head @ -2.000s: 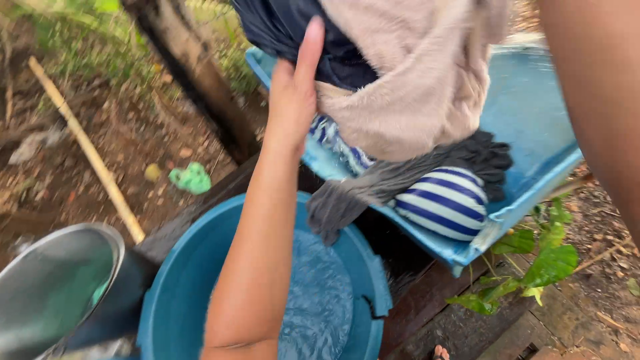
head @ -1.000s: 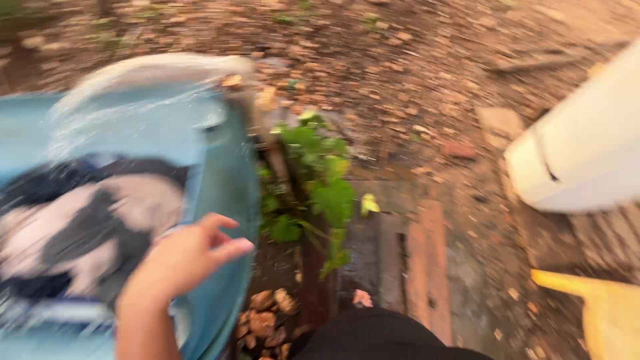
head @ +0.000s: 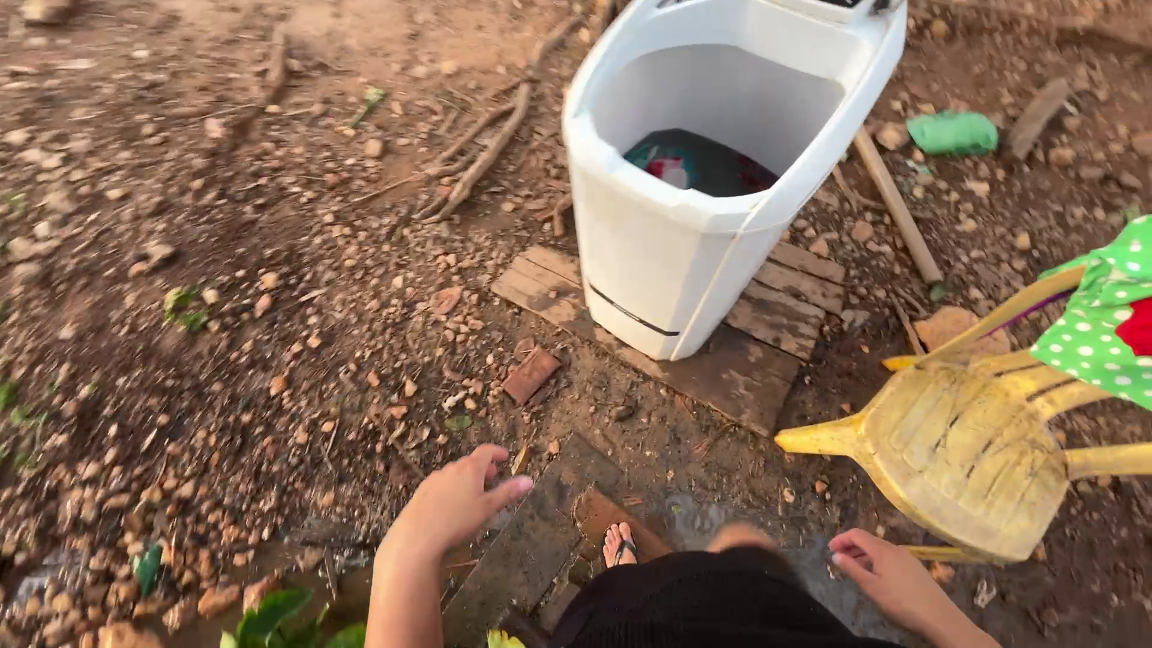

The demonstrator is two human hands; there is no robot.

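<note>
My left hand [head: 459, 504] hangs over wet planks at the lower middle, fingers loosely curled and holding nothing. On the other side of my dark clothing, my right hand [head: 886, 571] is partly in view, also holding nothing, below a yellow plastic chair [head: 967, 450]. Farther forward stands a white plastic washing machine tub [head: 648, 261] with its top open. Inside it lies dark liquid with cloth [head: 670, 166] in red, teal and white. A green polka-dot cloth [head: 1102, 315] with a red patch hangs over the chair's back.
Under the white tub are wooden boards [head: 756, 369]. A broken brick piece [head: 531, 376] lies before them. Stones and branches [head: 486, 157] cover the soil to the left. Beyond the chair are a wooden pole [head: 895, 202] and a green plastic item [head: 952, 133]. A sandaled foot [head: 619, 544] rests on a plank.
The view has swung far right, from the blue tubs of laundry to the white tub and chair. My left hand, earlier at the laundry, is now away from it. My right hand has come into view.
</note>
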